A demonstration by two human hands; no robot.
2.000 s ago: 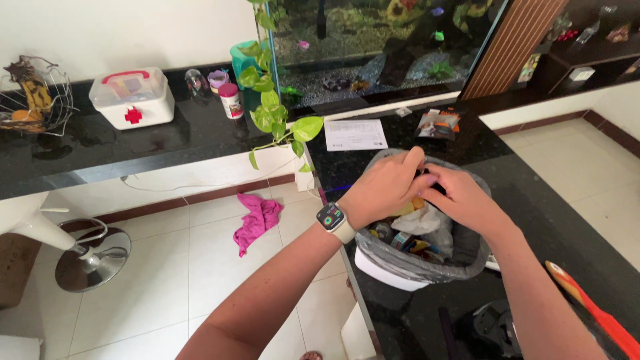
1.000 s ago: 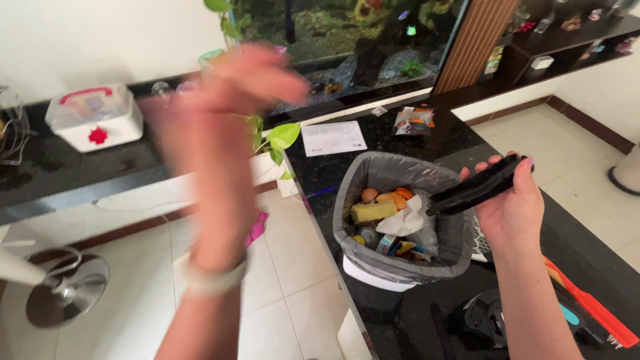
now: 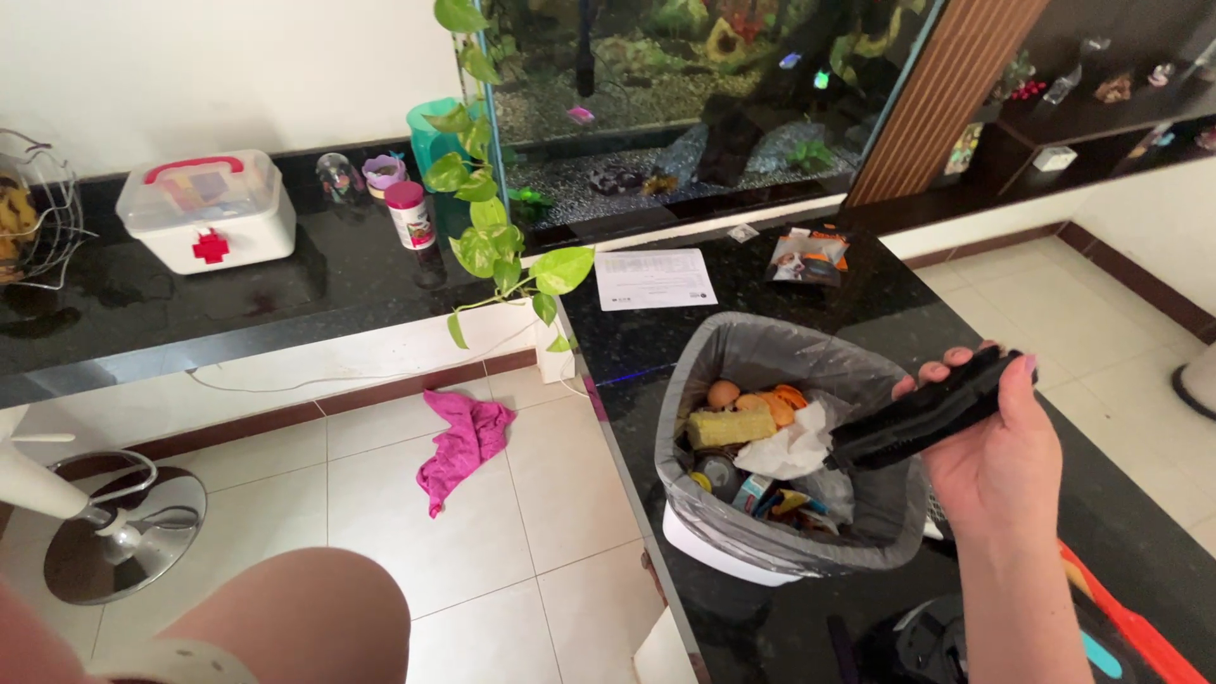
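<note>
My right hand (image 3: pixel 997 456), palm up, grips a long black object (image 3: pixel 926 413) of unclear material; its far end reaches over the right side of a white bin (image 3: pixel 727 551). A grey plastic liner (image 3: pixel 689 418) covers the bin's rim. Inside are a yellow sponge-like block (image 3: pixel 731 427), eggshell-like pieces (image 3: pixel 724 393), orange peels (image 3: pixel 774 407), crumpled white paper (image 3: pixel 793 442) and wrappers (image 3: pixel 788 505). At the lower left edge, a pale watch strap (image 3: pixel 171 662) marks my left wrist; the fingers of my left hand cannot be made out.
Behind the bin on the black counter lie a printed sheet (image 3: pixel 655 278) and an orange-black packet (image 3: pixel 807 256). A first-aid box (image 3: pixel 214 223) and a trailing plant (image 3: pixel 489 233) are at left. A pink cloth (image 3: pixel 465 442) is on the floor. An orange-red handle (image 3: pixel 1130 617) lies lower right.
Both hands were together over the bin; then they parted, the right holding the black object. My left hand, blurred and raised one second ago, has dropped to the lower left.
</note>
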